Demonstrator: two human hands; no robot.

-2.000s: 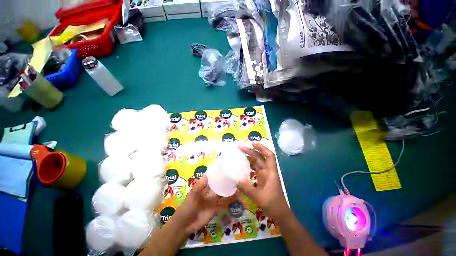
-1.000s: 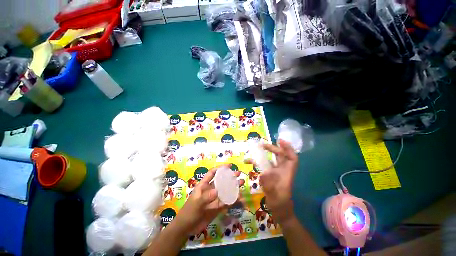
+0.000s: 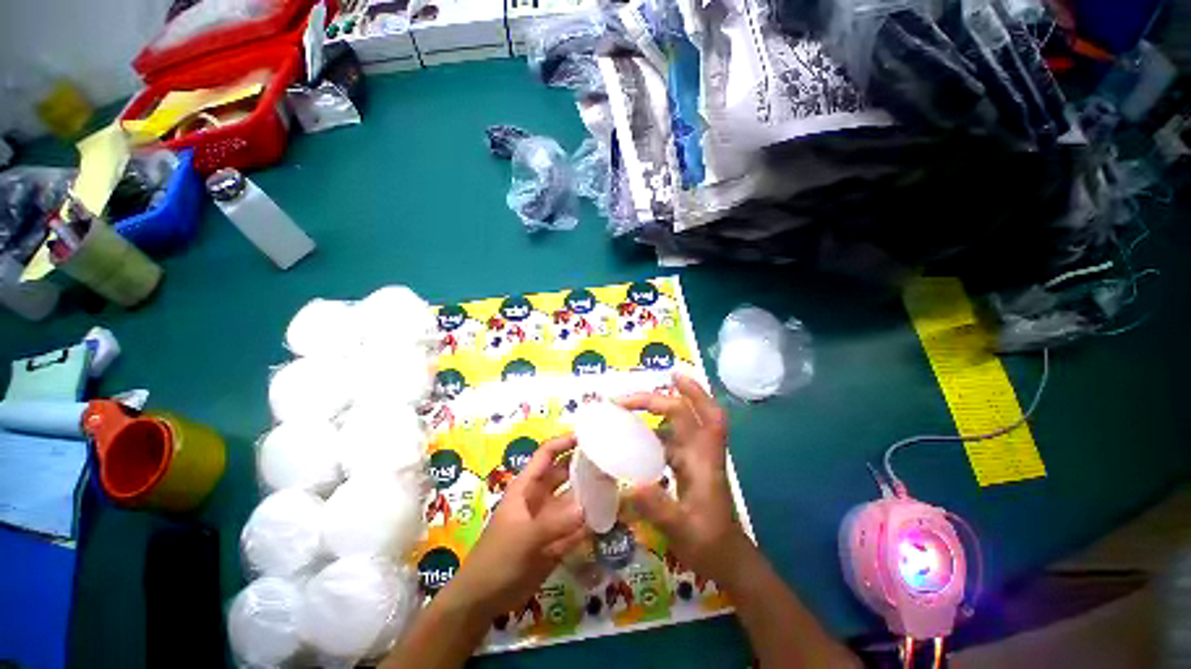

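My left hand (image 3: 537,523) holds a round white container (image 3: 596,491), tilted on edge, above the label sheet (image 3: 523,342). My right hand (image 3: 692,477) holds a second thin white round piece (image 3: 620,442) against the container's upper right; whether it is a label or another part I cannot tell. The sheet is yellow, green and white with dark circles and lies flat under both hands. Round white containers (image 3: 372,505) stand in two columns at its left edge. Another white round container in clear wrap (image 3: 752,356) lies right of the sheet.
An orange and yellow mug (image 3: 191,460) and black phone (image 3: 182,595) are at left. A white bottle (image 3: 265,222) lies behind. Plastic packaging (image 3: 836,157) is piled at back right. A pink lit device (image 3: 910,575) and yellow strip (image 3: 973,392) are at right.
A second ago my hands were apart, the right holding a white piece away from the container. Now they are together, with the piece at the container. The view has shifted slightly.
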